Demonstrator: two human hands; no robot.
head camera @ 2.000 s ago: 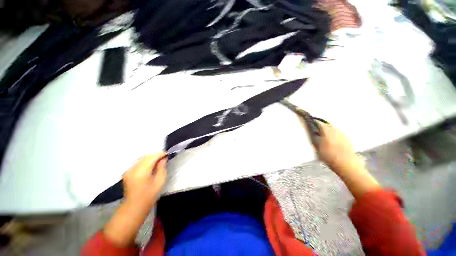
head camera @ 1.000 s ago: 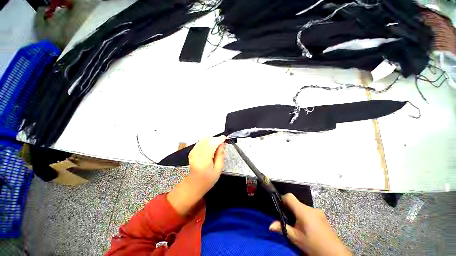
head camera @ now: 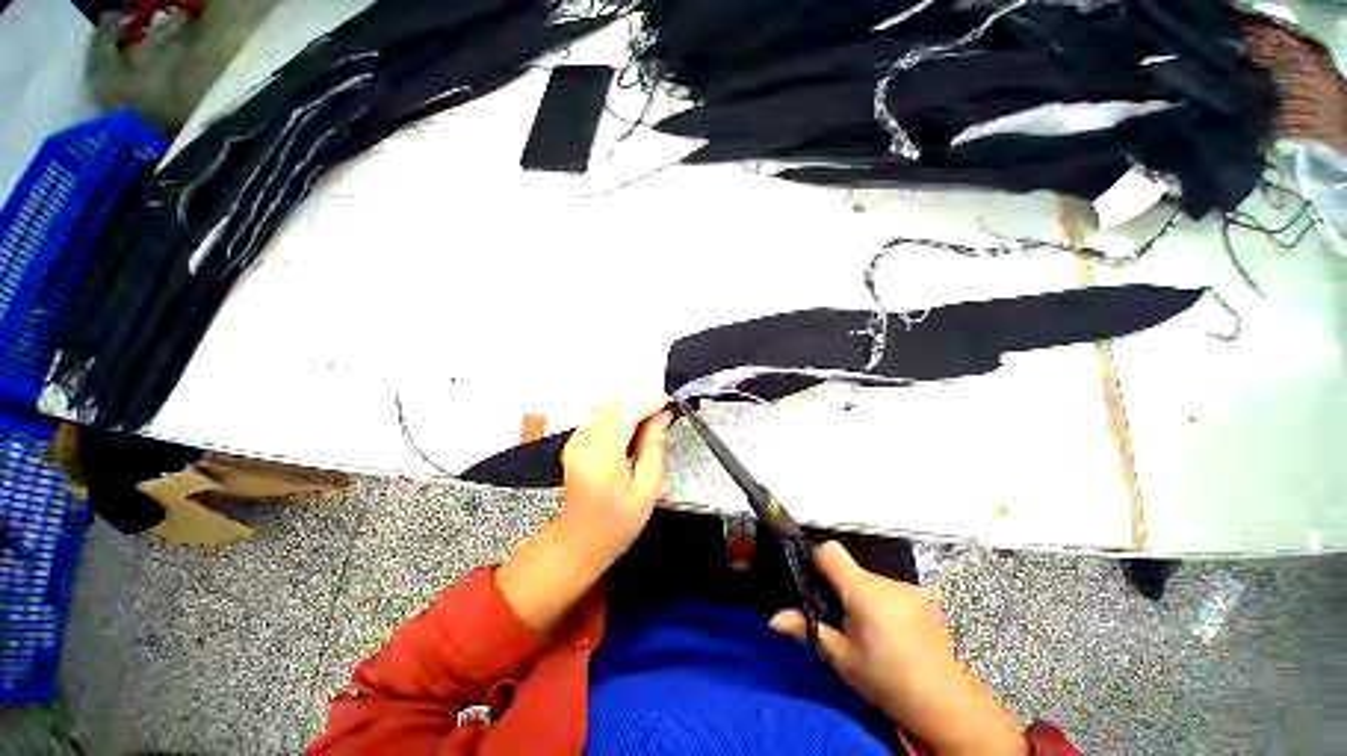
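A long black knitted strip (head camera: pixel 946 332) lies across the white table, its pointed right tip ending in a curled yarn tail. My left hand (head camera: pixel 613 470) pinches the strip near its middle at the table's front edge; its other pointed end lies left of the hand. My right hand (head camera: pixel 886 628) holds black-handled scissors (head camera: pixel 761 499), their tips at the strip beside my left fingertips. Whether the blades are parted is hard to tell. A pale edge yarn (head camera: pixel 731 381) runs along the strip's lower edge. A mottled cord (head camera: pixel 882 288) crosses its top.
A strip pile (head camera: pixel 946 96) lies at the back, a second strip bundle (head camera: pixel 281 155) at the left. A black phone (head camera: pixel 567 118) lies between them. A white label (head camera: pixel 1130 198) is beside the pile. Blue crates (head camera: pixel 42 296) stand left of the table.
Since two seconds ago, the scissors have come from the right to my left fingertips. Over the last second, my right hand has moved slightly up and the strip's right part has shifted a little.
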